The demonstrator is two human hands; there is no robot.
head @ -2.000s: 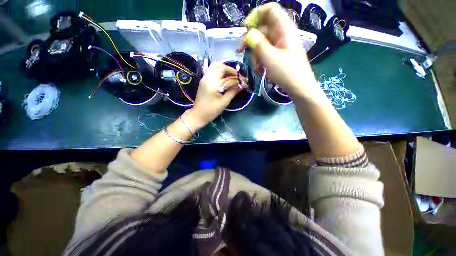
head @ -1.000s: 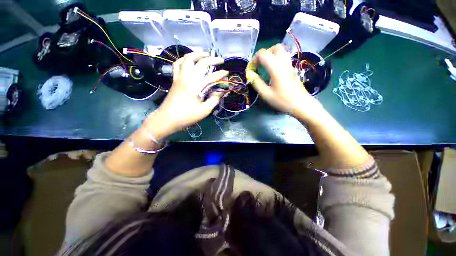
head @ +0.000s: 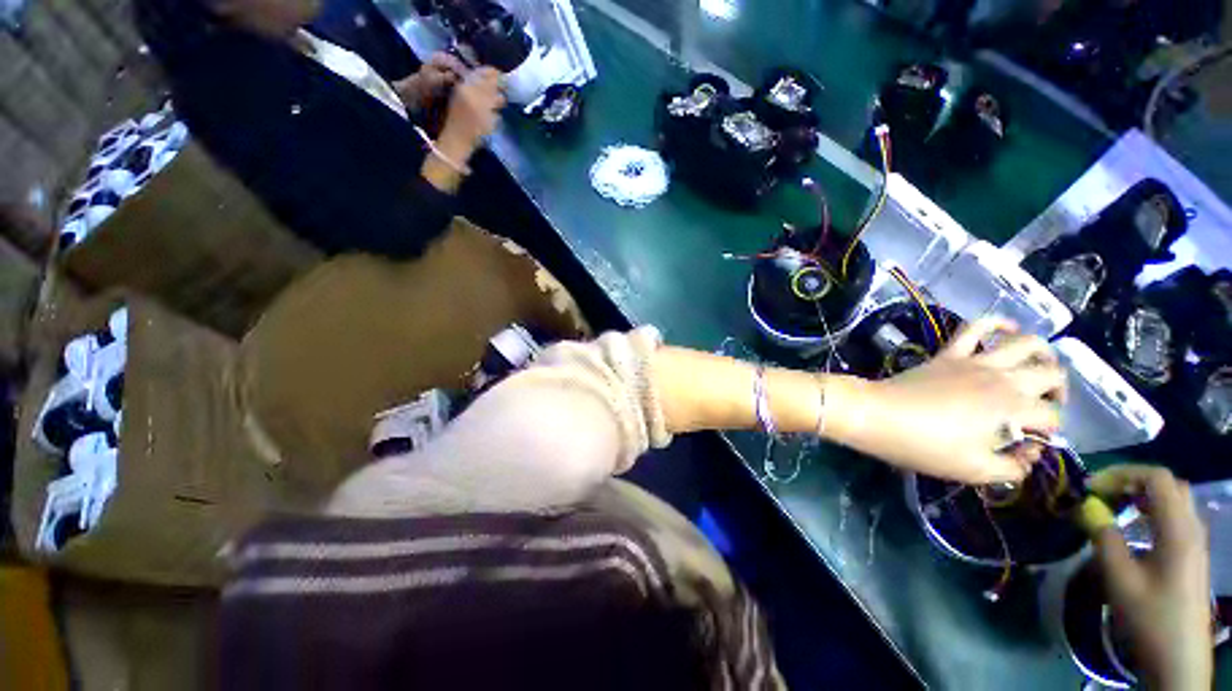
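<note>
A camera base housing (head: 946, 533), a white shell with a deep black cup, lies on the green bench at the lower right with thin red and yellow wires inside. My left hand (head: 946, 405) reaches over the cup with its fingertips closed on wires at the far rim. My right hand (head: 1155, 574) is at the cup's right side, a yellow cover on one fingertip; it is blurred, and whether it grips a wire is unclear. A second base housing (head: 811, 286) has wires rising from it. Another (head: 894, 340) is partly behind my left hand.
Flat white bracket plates (head: 1115, 392) stand behind the cups. Black head modules (head: 1148, 338) lie on a white sheet at right, more (head: 743, 131) farther back. A white coil (head: 630, 174) lies on the bench. Another person (head: 324, 149) works at upper left. Cartons (head: 176, 459) hold white-and-black units.
The view has swung left, bringing the other person and cartons into sight. Both hands remain at the same cup, the left over its far rim and the right at its right side.
</note>
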